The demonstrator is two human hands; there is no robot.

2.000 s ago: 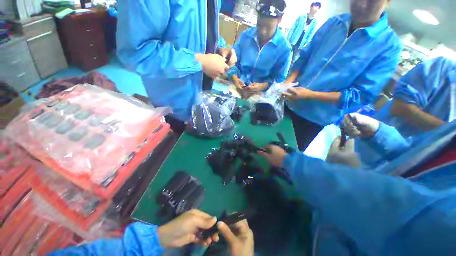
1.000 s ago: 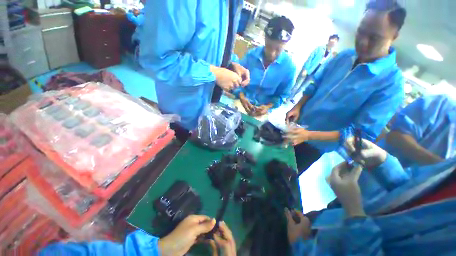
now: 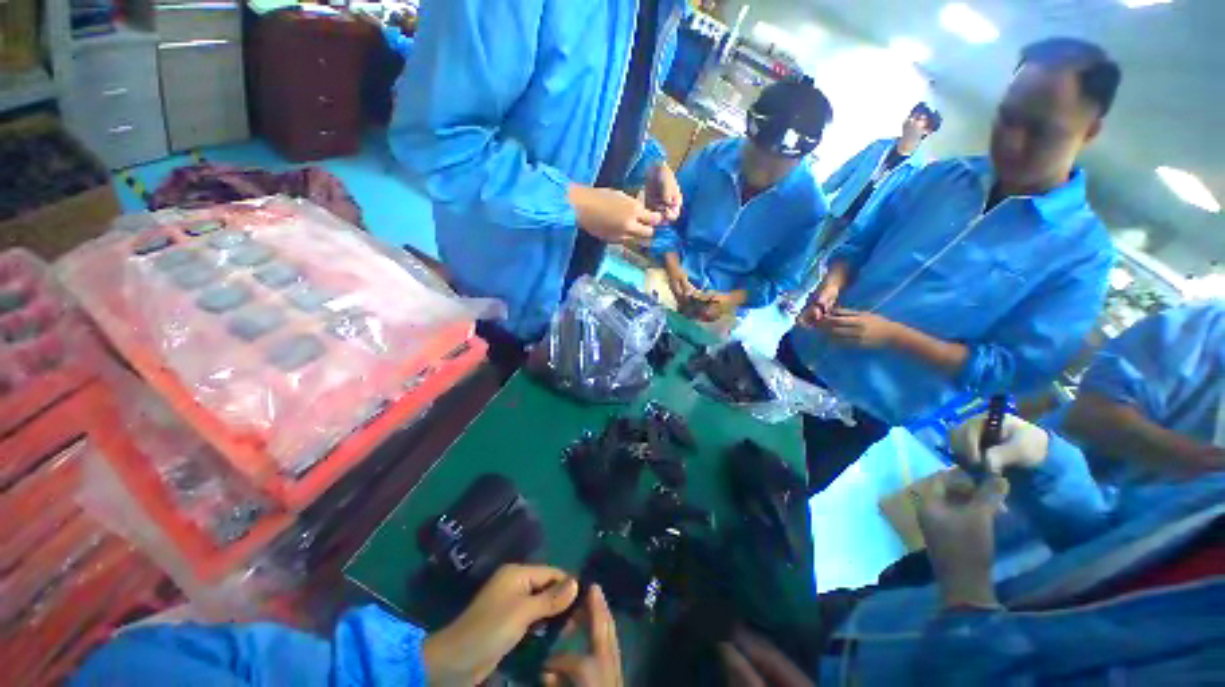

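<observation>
My left hand [image 3: 500, 620], bare in a blue sleeve, is at the bottom centre with thumb and fingers pinched on a dark strap [image 3: 562, 615], mostly hidden by the fingers. My right hand [image 3: 591, 650] is beside it, cut off by the bottom edge, fingers extended against the strap; its grip is unclear. Sorted black straps [image 3: 478, 529] lie side by side with silver ends aligned, just beyond my left hand. A loose pile of black straps [image 3: 629, 463] lies mid-table.
The green table [image 3: 419, 485] holds a bag of black parts [image 3: 601, 341] and another open bag [image 3: 793, 391]. Film-covered red trays [image 3: 289, 463] are stacked at left. Several people in blue smocks stand or sit around; a white-gloved hand [image 3: 961, 517] is at right. A dark blurred hand [image 3: 768, 667] is bottom right.
The view has tilted and shifted. My hands have stayed near the sorted straps, and the strap between them shows less. The neighbour's arm has drawn back from the loose pile toward the bottom right.
</observation>
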